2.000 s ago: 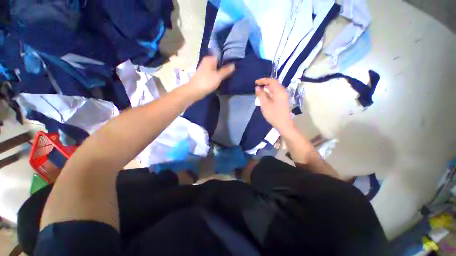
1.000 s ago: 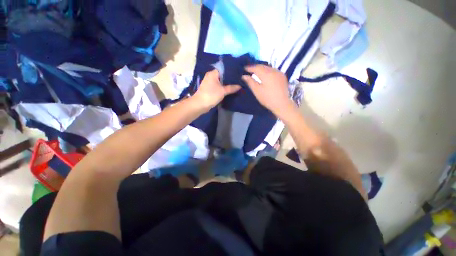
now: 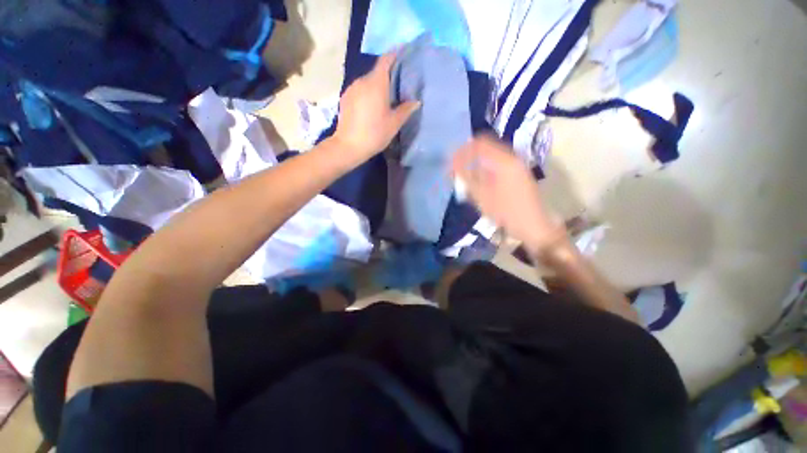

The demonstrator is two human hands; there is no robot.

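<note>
A grey fabric offcut (image 3: 435, 106) lies lengthwise in front of me, on top of a pile of navy, grey and light pieces. My left hand (image 3: 367, 111) holds its upper left edge, with the thumb over the cloth. My right hand (image 3: 504, 186) is blurred, beside the lower right of the grey piece. A small white thing (image 3: 459, 187) shows at its fingers; whether it holds cloth I cannot tell. A light blue piece (image 3: 416, 25) lies above the grey one. Long white and navy strips (image 3: 522, 66) lie to its right.
A large navy offcut heap (image 3: 115, 62) fills the upper left. White crumpled pieces (image 3: 119, 195) lie below it. A red basket (image 3: 84, 270) is at the left, with a bit of green (image 3: 78, 312) under it. A navy strip (image 3: 659, 133) lies on the pale floor at right.
The navy piece that was under both hands no longer shows on top; a grey piece lies there. My left hand has moved up, my right hand down and right, away from the left.
</note>
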